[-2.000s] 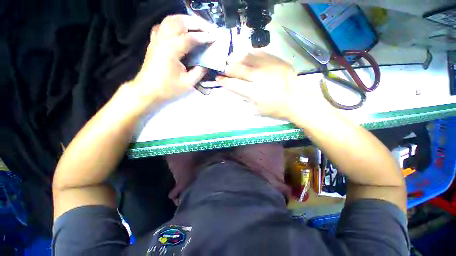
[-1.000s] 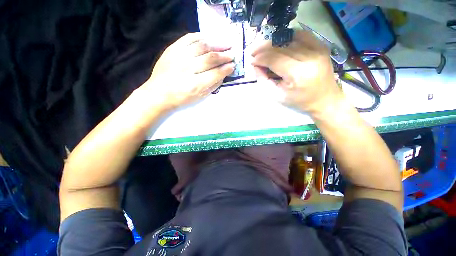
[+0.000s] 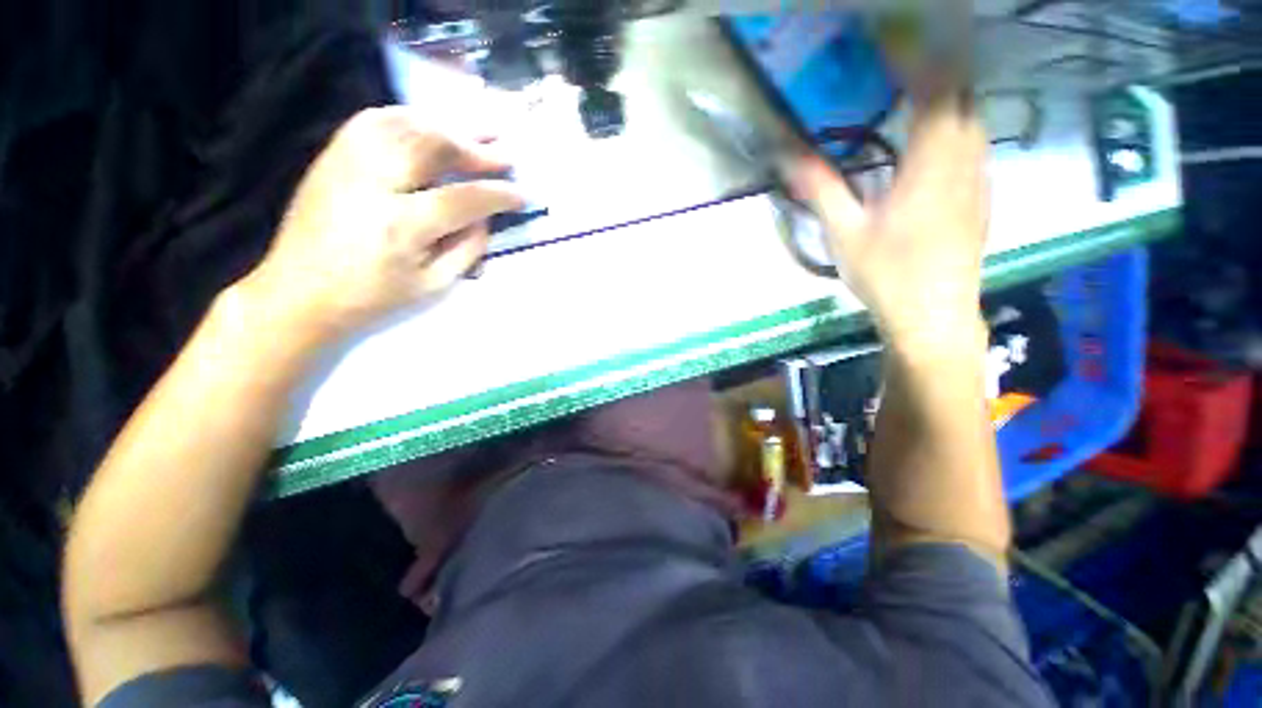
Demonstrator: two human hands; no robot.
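Observation:
My left hand point(image 3: 367, 221) is below the sewing machine's needle area, its fingertips closed on a small black cloth piece point(image 3: 519, 217), mostly hidden by the fingers. My right hand point(image 3: 907, 228) is blurred, over the shears point(image 3: 803, 235) beside the phone point(image 3: 819, 76). Its thumb is spread from its fingers, which point up toward a blurred yellowish thing; I see nothing held, though the fingertips are unclear. The dark machine parts point(image 3: 595, 69) are at the top. Black garment cloth point(image 3: 125, 208) is heaped at left.
A green tape measure point(image 3: 581, 387) edges the white table point(image 3: 623, 297). Below it are an amber-red bottle point(image 3: 765, 463), a white-edged box point(image 3: 837, 484) and a blue plastic basket point(image 3: 1107, 374). A red bin point(image 3: 1197, 429) stands beyond the basket.
My right hand has left the needle area and moved right, over the shears and phone. My left hand stays near the needle with the cloth. The view has shifted and tilted.

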